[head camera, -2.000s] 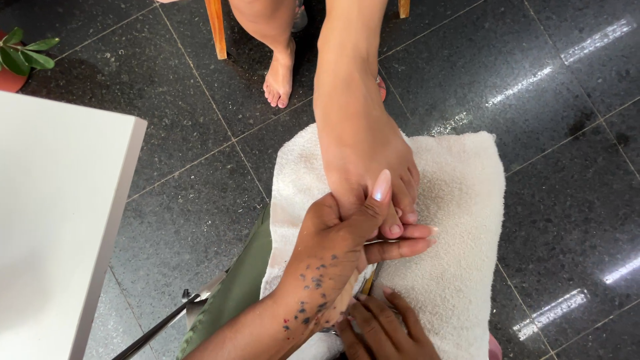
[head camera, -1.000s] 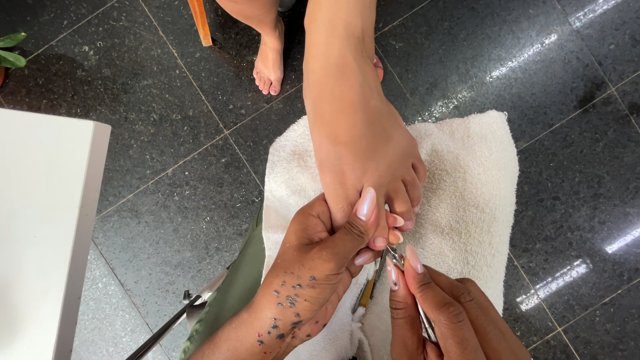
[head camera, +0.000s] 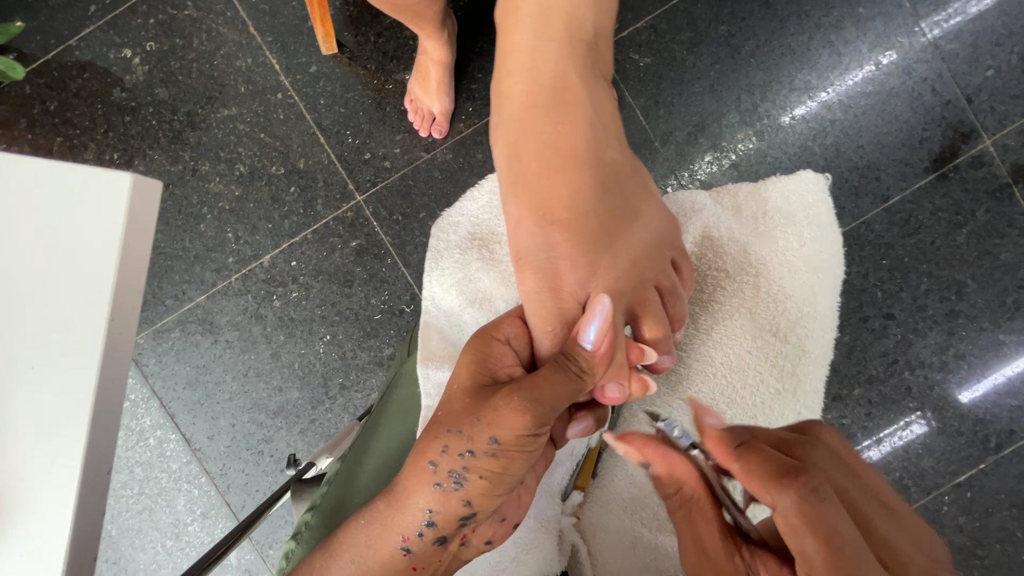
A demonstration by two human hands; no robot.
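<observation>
Another person's bare foot [head camera: 584, 200] rests over a white towel [head camera: 760, 264]. My left hand [head camera: 520, 400] grips its toes, the thumb on top and the fingertips beneath and between them; dark specks of polish dot the wrist. A metal cuticle nipper [head camera: 704, 472] is held in my right hand [head camera: 808, 496], its jaws pointing up and left, a little apart from the toes. A tool with a gold-coloured part [head camera: 586, 468] lies on the towel below my left fingers, partly hidden.
At the left stands a white tabletop [head camera: 64, 336]. Green fabric [head camera: 368, 456] shows under the towel, beside a dark rod [head camera: 240, 524]. Farther off, the person's other foot [head camera: 432, 88] is on the dark tile floor [head camera: 264, 232], near a wooden leg [head camera: 322, 26].
My right hand, earlier low on the towel without a visible nipper, came up to the toes with the nipper and has since drawn away to the lower right. My left hand stays on the toes.
</observation>
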